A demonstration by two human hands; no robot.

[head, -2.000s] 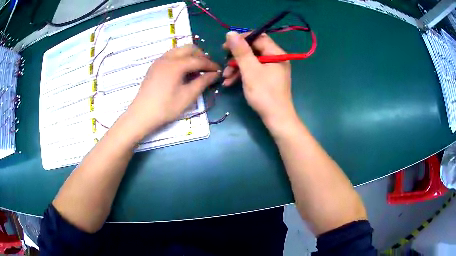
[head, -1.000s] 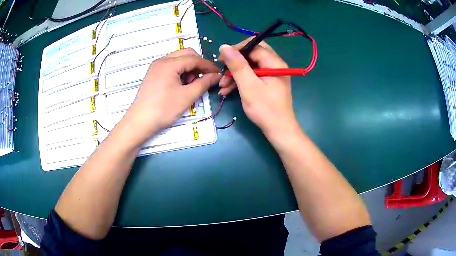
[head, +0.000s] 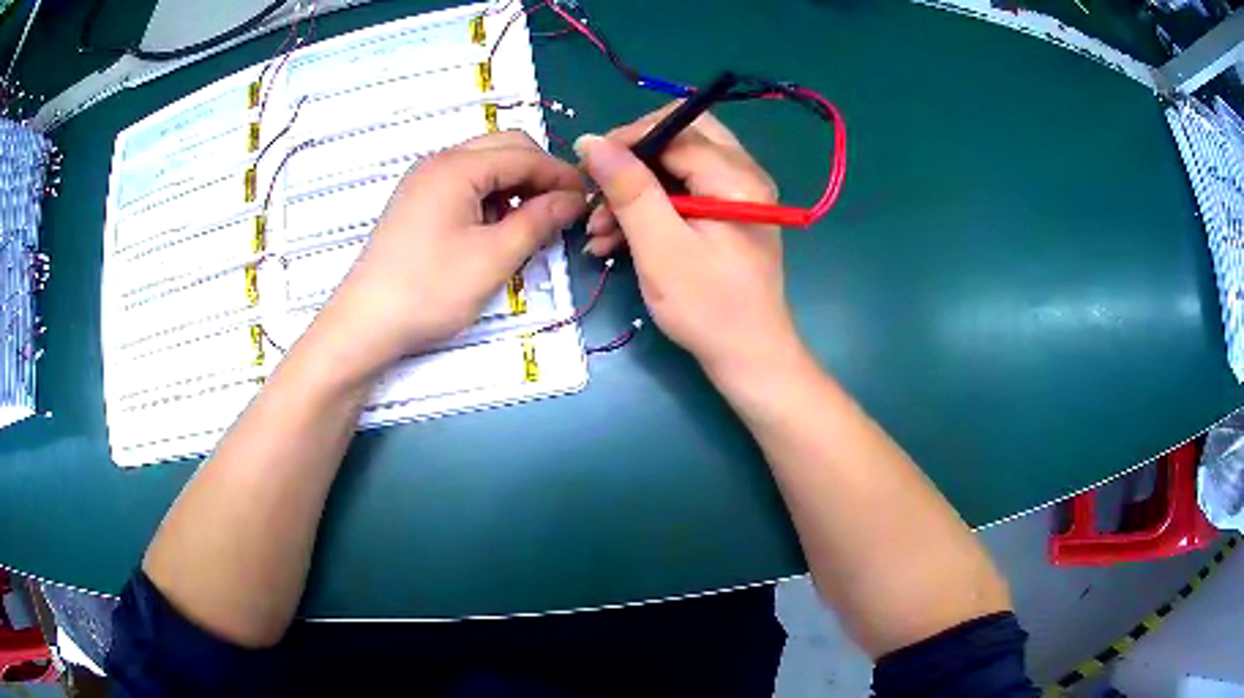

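My right hand (head: 703, 232) holds the red test probe (head: 744, 210) and the black test probe (head: 682, 120) together, tips pointing left. My left hand (head: 464, 239) has its thumb and index finger pinched together at the probe tips, over the right edge of the blister tray (head: 178, 443). What it pinches is too small and covered to see clearly. Pouch cells (head: 368, 62) lie in the tray's long slots, with yellow tape (head: 532, 357) at their wire ends. Thin lead wires (head: 617, 341) with tiny white connectors stick out past the tray's right edge.
Stacked trays with hanging connectors (head: 21, 273) stand at the far left, and another ridged stack (head: 1214, 205) at the right edge. The tray lies on a green mat (head: 955, 300). Test leads (head: 600, 41) run to the far edge. A red stool (head: 1132, 525) is at lower right.
Both hands have shifted slightly left since one second ago, the right with both probes. A lead with a white connector now shows clearly below the right fingers.
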